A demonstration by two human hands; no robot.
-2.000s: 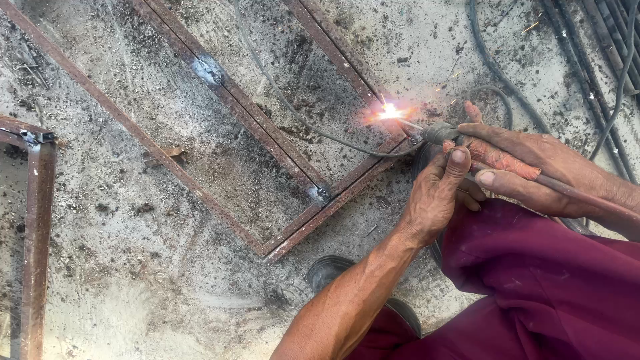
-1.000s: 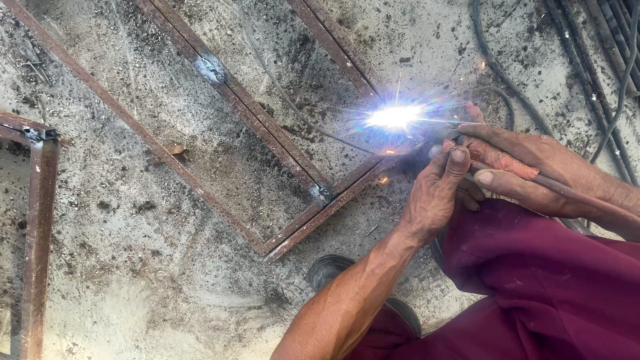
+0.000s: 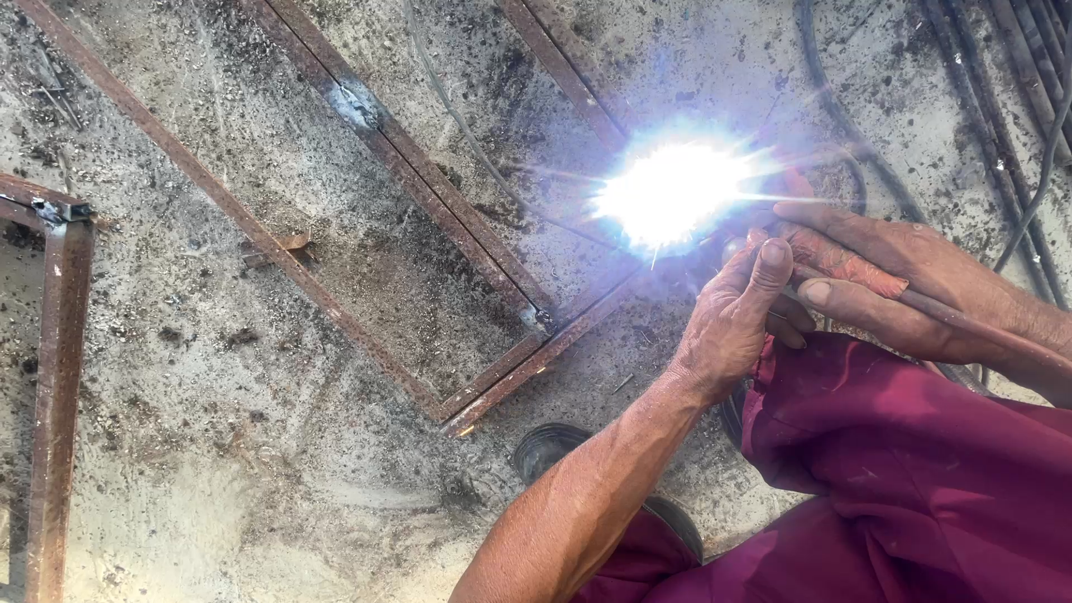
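A blinding white welding arc (image 3: 680, 191) burns at the near end of a rusty steel bar of the frame (image 3: 578, 71). My right hand (image 3: 888, 285) is closed around the orange-wrapped handle of a welding electrode holder (image 3: 846, 261), whose cable runs back along my forearm. The holder's front end is lost in the glare. My left hand (image 3: 741, 301) is raised right beside the holder's front, thumb up; whether it grips anything is hidden. Weld beads show on the frame at a mid-bar joint (image 3: 356, 105) and at a lower joint (image 3: 538, 318).
Another rusty steel tube frame (image 3: 63, 360) lies at the left. Black cables (image 3: 846, 117) and dark steel bars (image 3: 997, 159) lie at the right. A thin wire (image 3: 469, 138) crosses the frame. My dark shoe (image 3: 548, 448) rests near the frame's corner. A dry leaf (image 3: 280, 247) lies by a bar.
The glow at the electrode tip has grown from a small orange-pink spot into a large white-blue flare that covers the joint. Both hands have stayed nearly in place.
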